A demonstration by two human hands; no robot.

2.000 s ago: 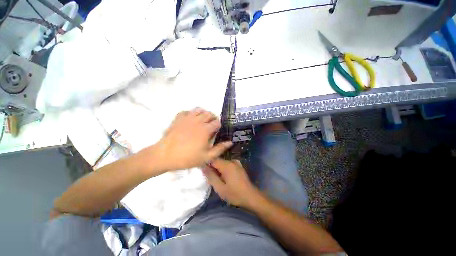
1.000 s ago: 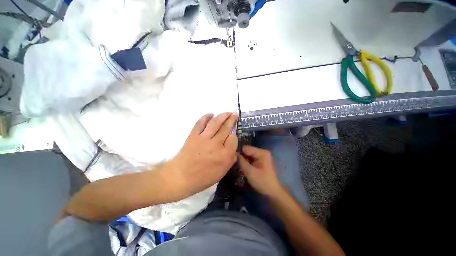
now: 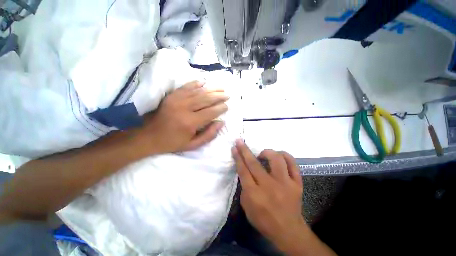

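Observation:
The white padded garment point(image 3: 165, 195) lies wrinkled on the machine table and hangs over its front edge. A navy patch point(image 3: 117, 116) shows on it at the left. My left hand point(image 3: 192, 117) lies flat on the garment, fingers slightly apart, below and left of the presser foot point(image 3: 242, 65). My right hand point(image 3: 270, 185) is at the garment's right edge, with its index fingertip on the edge. Its other fingers are curled; whether they pinch cloth is hidden. The garment edge runs up to the presser foot. The needle tip cannot be made out.
The white machine head point(image 3: 325, 25) with blue lettering fills the top. Scissors with green and yellow handles point(image 3: 372, 125) lie right of the needle. A brown-handled tool point(image 3: 435, 140) lies further right. A ruler strip point(image 3: 345, 167) runs along the table front. Blue crate edge point(image 3: 70, 236) at lower left.
The view has moved closer to the machine head. My left hand has moved up the garment towards the presser foot. My right hand has moved up to the edge on the table, its index finger now extended.

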